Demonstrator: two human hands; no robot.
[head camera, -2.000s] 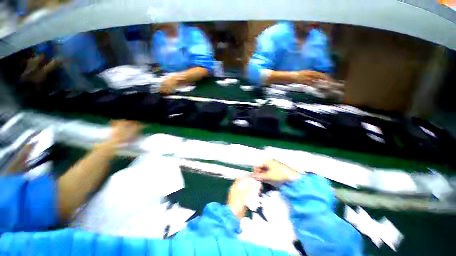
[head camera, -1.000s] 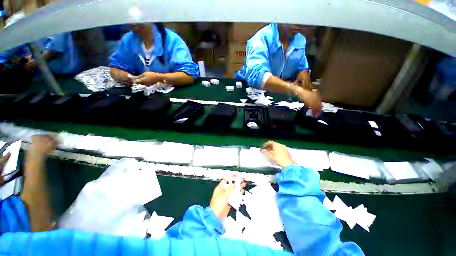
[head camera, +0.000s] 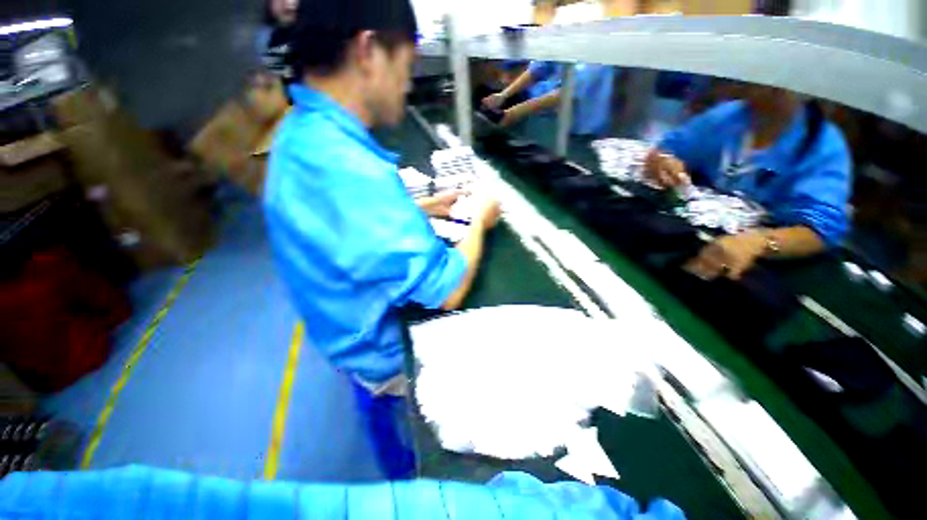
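Neither of my hands is in view; only my blue sleeves and smock show along the bottom edge. A large, bright white plastic bag lies on the green bench nearest in front of me. Small white slips lie at its lower right corner. A row of flat white items runs along the green belt beyond the pale rail, blurred and overexposed.
A worker in a blue smock stands at the bench on the left, hands at white stacks. Another worker sits across the belt, beyond dark boxes. Cartons and a blue floor are at left.
The view has swung left. Both my hands, which were over the slips and the row of white items, have left the picture. The standing worker at left now shows in full.
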